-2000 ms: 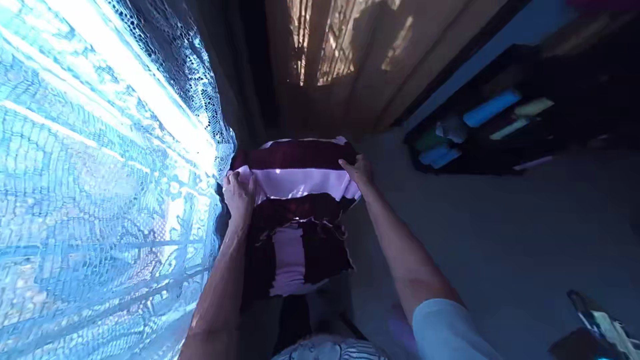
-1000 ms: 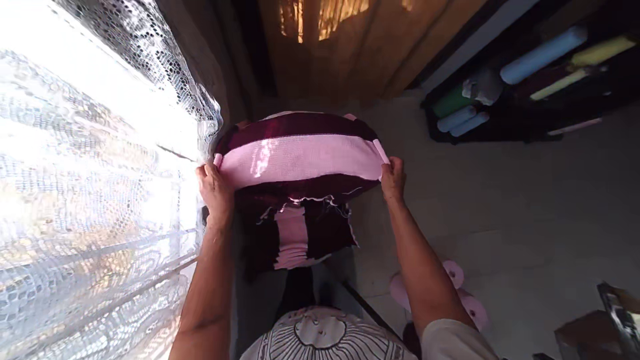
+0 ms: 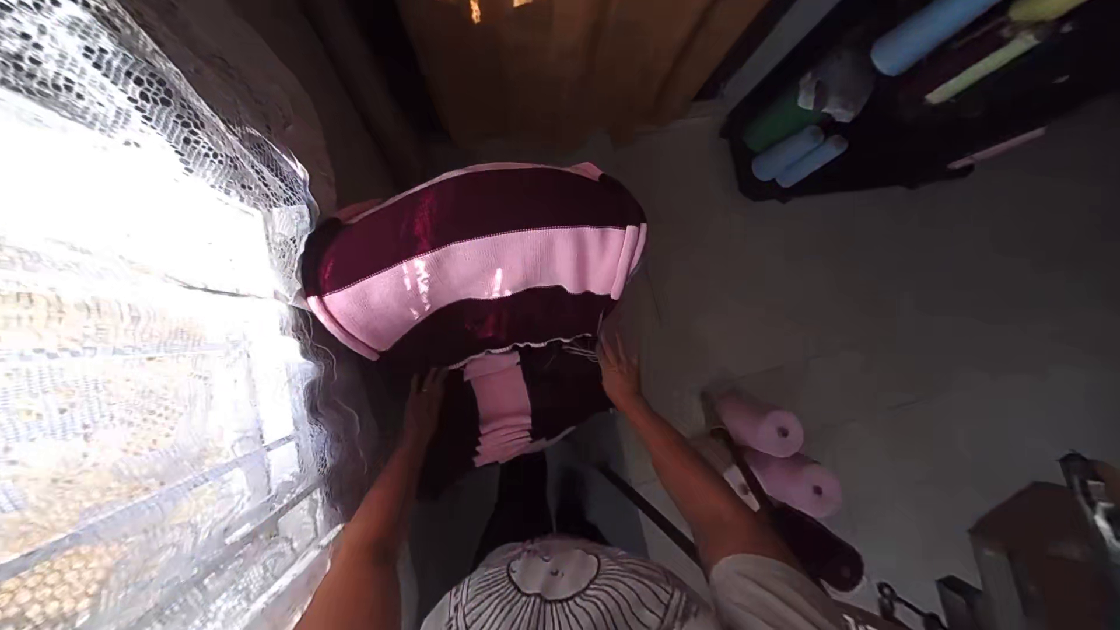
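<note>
A maroon and pink striped fabric piece point(image 3: 490, 254) with stitched seams spreads in a wide arc in front of me. Below its frayed lower edge hangs more of the cloth, a gathered pink panel point(image 3: 501, 407) between maroon parts. My left hand point(image 3: 426, 398) is at the left of the lower edge, a ring on one finger, in shadow; its grip is unclear. My right hand point(image 3: 619, 372) is at the lower right edge, fingers extended and close to the cloth; whether it pinches the fabric does not show.
A bright window with a lace curtain point(image 3: 219, 131) borders the left. Blue, green and yellow rolls point(image 3: 932, 35) lie on a dark surface at the upper right. Pink rolls point(image 3: 761, 424) and a dark roll point(image 3: 818, 542) are on the floor at the right. A wooden panel point(image 3: 569, 66) stands ahead.
Both hands have moved from the ends of the pink stripe down to the lower edge of the cloth. The striped fabric, spread wider since the earliest frame, now lies beyond my hands.
</note>
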